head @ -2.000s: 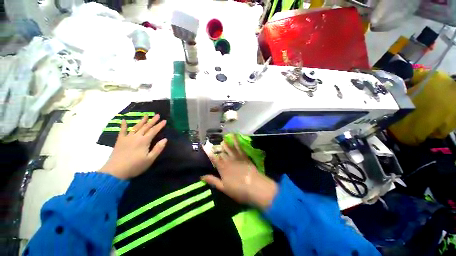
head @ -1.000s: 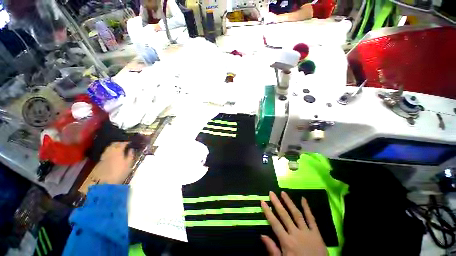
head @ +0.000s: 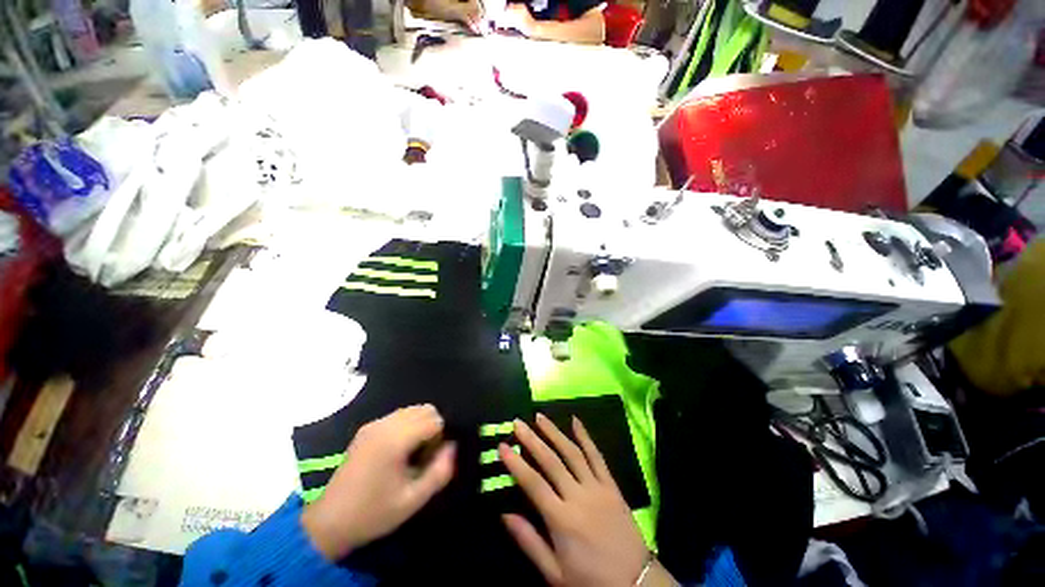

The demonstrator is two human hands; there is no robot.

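Observation:
The black panel with neon-green stripes (head: 426, 344) lies flat on the machine bed, left of and below the needle area. Neon-green cloth (head: 594, 359) lies beside it, partly under the presser foot (head: 512, 336). My left hand (head: 384, 476) is over the panel's lower stripes with its fingers curled. Whether it holds anything cannot be seen. My right hand (head: 579, 493) lies flat on the lower striped part, fingers spread, holding nothing. The white sewing machine (head: 733, 264) with a green end cover stands behind the cloth.
Scissors (head: 842, 453) lie right of the machine beside a grey tray (head: 934, 430). Crumpled white cloth or plastic (head: 189, 189) is at the left rear. A red box-like object (head: 791, 138) is behind the machine. Another person's hands (head: 504, 17) show at the top.
My left hand has come back from the far left table edge onto the panel, now curled. My right hand stays flat on the striped cloth. The view has swung right.

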